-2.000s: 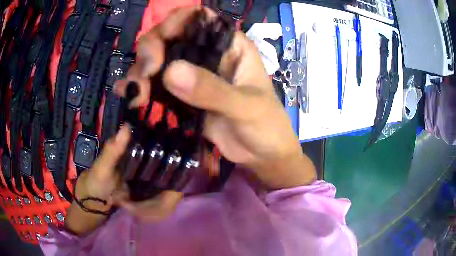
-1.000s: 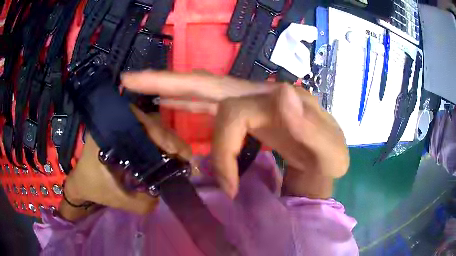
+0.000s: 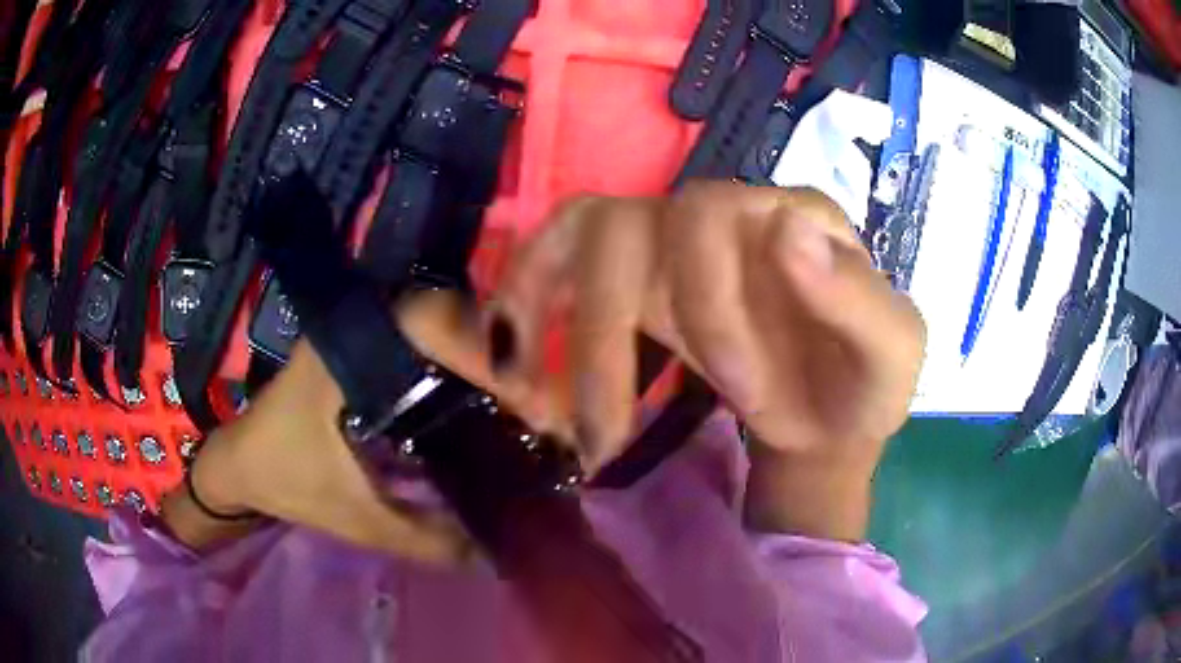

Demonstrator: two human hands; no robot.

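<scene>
My left hand (image 3: pixel 311 453), at the lower left, holds a small stack of black smartwatches (image 3: pixel 447 421) edge-on, their shiny edges facing up. A dark strap (image 3: pixel 330 304) rises from the stack to the upper left, and others hang down over the pink smock. My right hand (image 3: pixel 777 311) is right of the stack, blurred, with its fingers curled and the fingertips close to the watches. A dark bit shows at its fingers; whether it grips anything is unclear.
A red tray (image 3: pixel 602 123) under the hands bears rows of black watches (image 3: pixel 304 130). A second red tray (image 3: pixel 78 447) with round silvery parts is lower left. On the right are a white cloth (image 3: pixel 829 149), a clipboard (image 3: pixel 900 123) with pens and a calculator (image 3: pixel 1103 97).
The bench things have shifted right in view. My right hand's extended fingers have curled down near the stack. The stack in my left hand has fanned and tilted differently.
</scene>
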